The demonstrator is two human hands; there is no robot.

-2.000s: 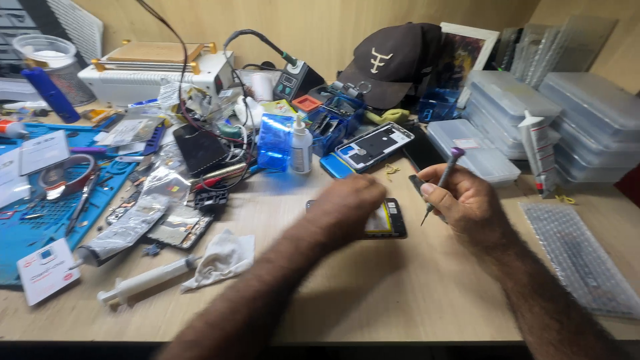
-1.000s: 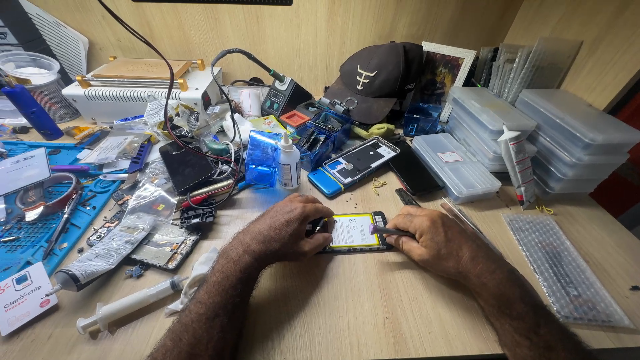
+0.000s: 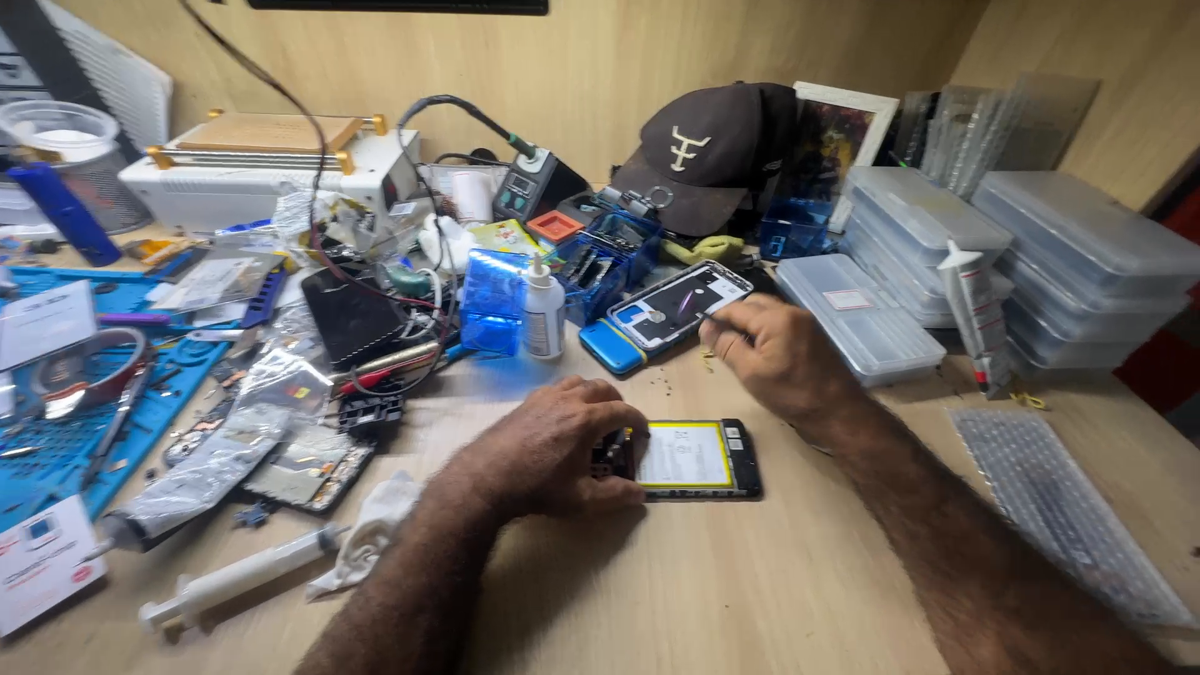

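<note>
An opened smartphone (image 3: 745,459) lies on the wooden desk, its yellow-edged white battery showing. My left hand (image 3: 562,450) grips its left end, fingers over the top edge and thumb at the lower edge, hiding part of the inside. Up and to the right, my right hand (image 3: 783,361) is raised beside a phone back cover (image 3: 656,323), which lies inner side up on a blue device. At my right fingertips shows a slim precision screwdriver (image 3: 688,307) with a purple end, partly hidden and blurred. Several tiny parts lie on the desk between the phone and the cover.
A white dropper bottle (image 3: 542,314) and a blue parts box (image 3: 623,253) stand behind. Clear plastic cases (image 3: 858,319) and bubble wrap (image 3: 1059,516) are at right. Loose phone parts, a blue mat (image 3: 56,469) and a syringe (image 3: 248,572) lie at left.
My right hand has left the opened phone's right end and moved up to the back cover. My left hand remains at the phone's left end.
</note>
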